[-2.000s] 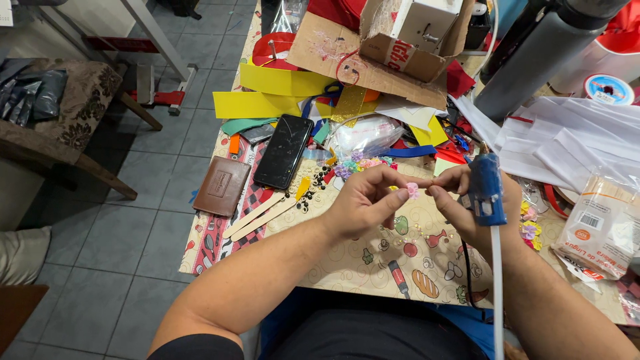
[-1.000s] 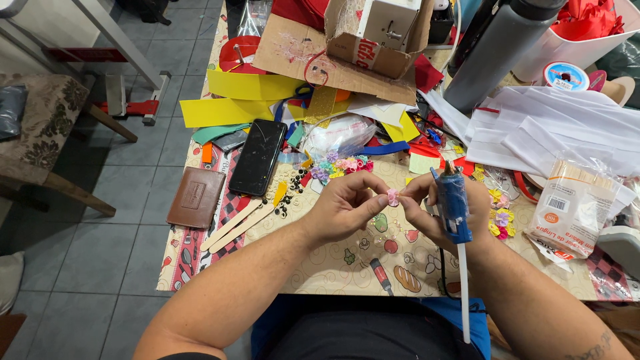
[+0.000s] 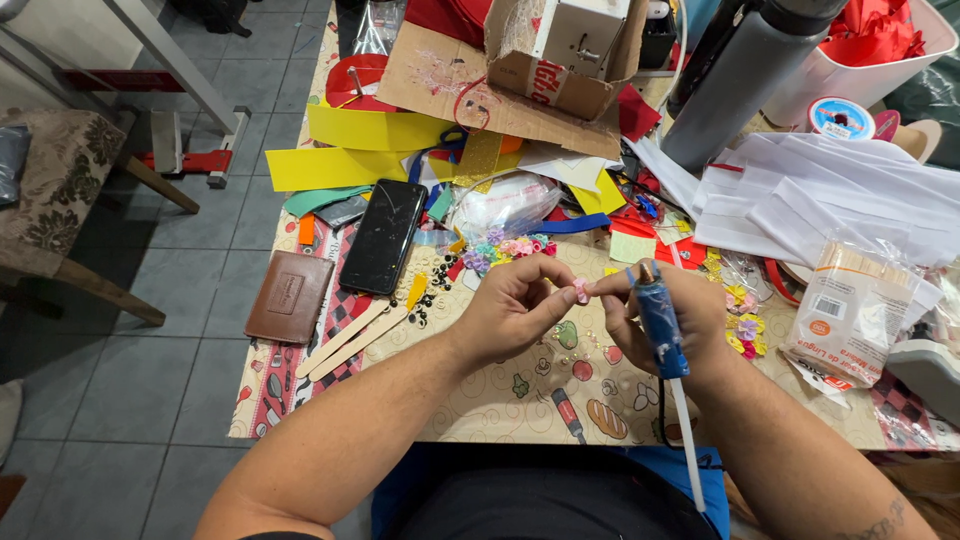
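Note:
A small pink fabric flower (image 3: 580,291) is pinched between the thumb and forefinger of my left hand (image 3: 517,304). My right hand (image 3: 656,315) holds a blue hot glue gun (image 3: 661,326), with a white glue stick (image 3: 688,446) sticking out of its back end toward me. The right forefinger reaches to the pink flower. Small pearl-like beads (image 3: 589,345) lie on the printed tablecloth below the hands. Behind my left hand sits a pile of coloured fabric flowers (image 3: 495,251), and more flowers (image 3: 748,327) lie right of my right hand.
At left are a black phone (image 3: 384,236), a brown leather wallet (image 3: 289,296), wooden craft sticks (image 3: 358,341) and black beads (image 3: 425,304). Yellow sheets (image 3: 341,169), a cardboard box (image 3: 517,75) and a grey bottle (image 3: 742,82) stand or lie behind. White fabric (image 3: 825,187) and a stick packet (image 3: 851,307) lie right.
The fingertips of both hands stay close together at the pink flower. The glue gun remains in the right hand, its white stick now slanting differently than two seconds ago.

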